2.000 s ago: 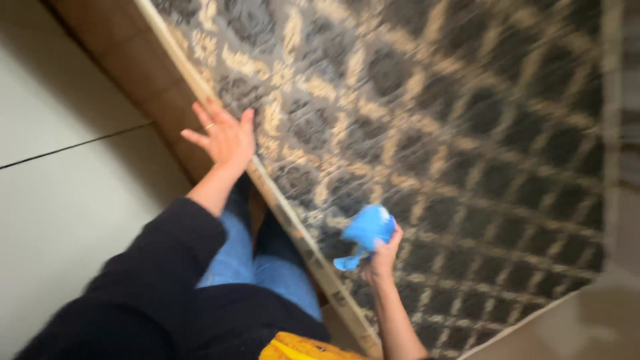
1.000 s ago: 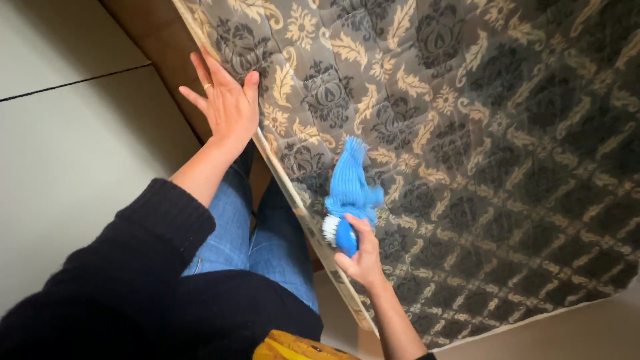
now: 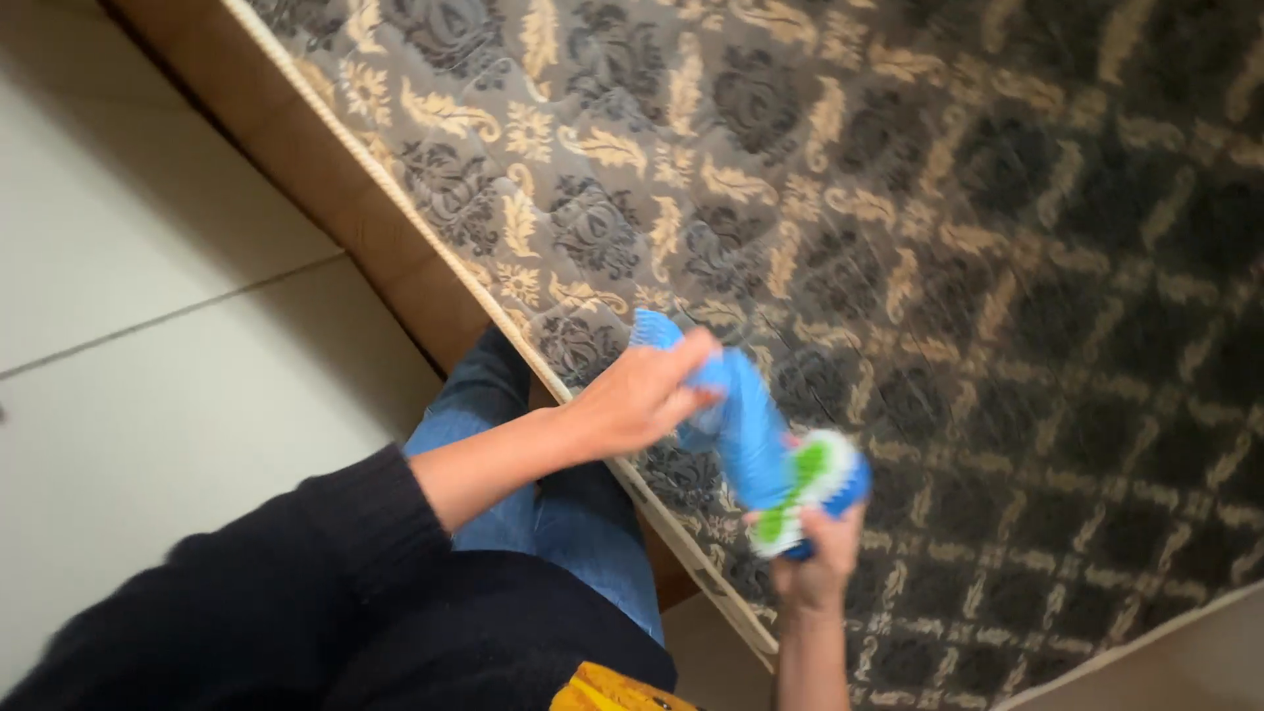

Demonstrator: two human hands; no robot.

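Observation:
My right hand [image 3: 818,553] grips a blue scrub brush [image 3: 857,484], its white and green bristles turned up toward the camera. A light blue ribbed cloth or glove [image 3: 752,434] stretches from the brush to my left hand [image 3: 647,395], whose fingers pinch it near its other end. Motion blurs the cloth and both hands, so its exact kind is unclear. Both hands are above a patterned quilted mattress [image 3: 602,222] with grey and gold floral motifs, close to its piped edge.
The mattress's cream piping [image 3: 395,193] runs diagonally past my legs, with a brown bed base [image 3: 296,148] below it. Pale floor tiles [image 3: 178,454] lie at the left. A yellow item [image 3: 617,691] shows at my waist.
My left hand has left the mattress edge and moved right to take hold of the blue cloth. The brush in my right hand has turned, so its bristles now face up.

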